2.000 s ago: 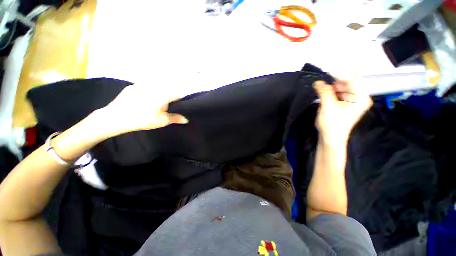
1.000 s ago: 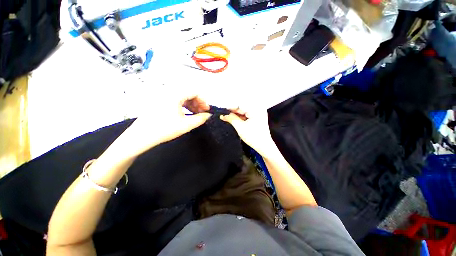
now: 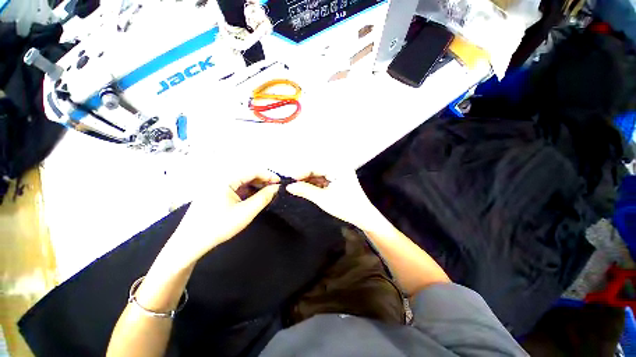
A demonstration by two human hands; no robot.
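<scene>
A black garment [image 3: 230,272] lies across the front edge of the white table and my lap. My left hand [image 3: 233,209] and my right hand [image 3: 335,199] meet at its upper edge, fingertips close together, pinching a narrow piece of the black cloth. The fingertips partly hide the pinched edge. Tailor's scissors [image 3: 277,101] with one orange-yellow and one red handle loop lie on the table beyond my hands. The white and blue sewing machine [image 3: 132,63] with "JACK" lettering stands at the upper left, its needle area [image 3: 157,136] left of the scissors.
A black phone [image 3: 420,54] lies at the table's right, beside plastic bags [image 3: 488,28]. A dark control panel [image 3: 314,15] shows at the top. A large black cloth pile [image 3: 481,209] is at my right. A red plastic object [image 3: 614,286] and blue crates are at the far right.
From two seconds ago, my hands have come together at the garment's edge. Since one second ago they sit slightly lower in view, and the view has shifted, showing more of the machine.
</scene>
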